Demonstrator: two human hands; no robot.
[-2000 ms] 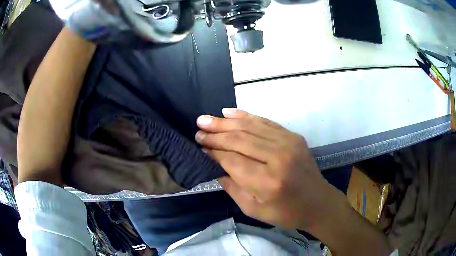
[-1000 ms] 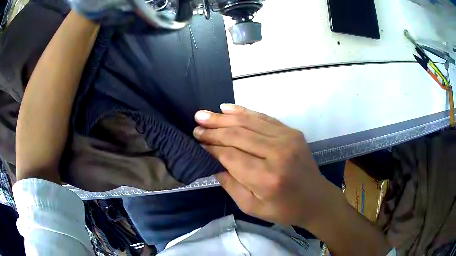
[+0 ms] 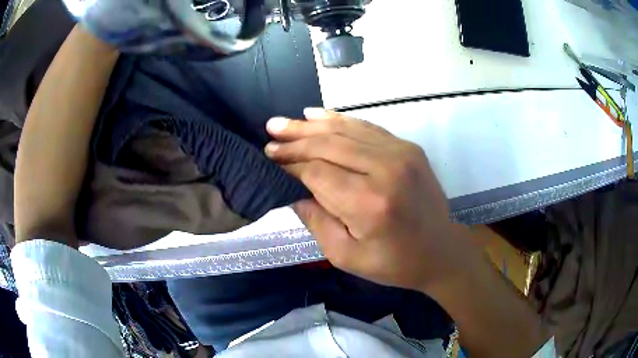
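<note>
The navy elastic waistband [image 3: 234, 168] is a gathered, ribbed strip curving along the edge of the brown garment body [image 3: 150, 203]. Smooth navy fabric [image 3: 283, 84] lies flat and runs up under the sewing machine head [image 3: 168, 24]. My right hand [image 3: 371, 189] pinches the waistband's right end between thumb and fingers, fingertips over the navy cloth. My left forearm reaches up over the brown cloth at the left; my left hand is hidden behind the machine head. The needle area cannot be seen clearly.
A grey machine knob [image 3: 341, 51] stands beside the head. A flat black rectangle, perhaps a phone [image 3: 492, 26], and snips [image 3: 600, 98] lie on the white table. A tape measure [image 3: 210, 266] runs along the front edge. Brown cloth [image 3: 594, 273] and a cardboard box [image 3: 507, 259] are below right.
My right hand and the waistband have moved up towards the machine, with the cloth's lower edge drawn back from the table's front edge. The hand still pinches the band.
</note>
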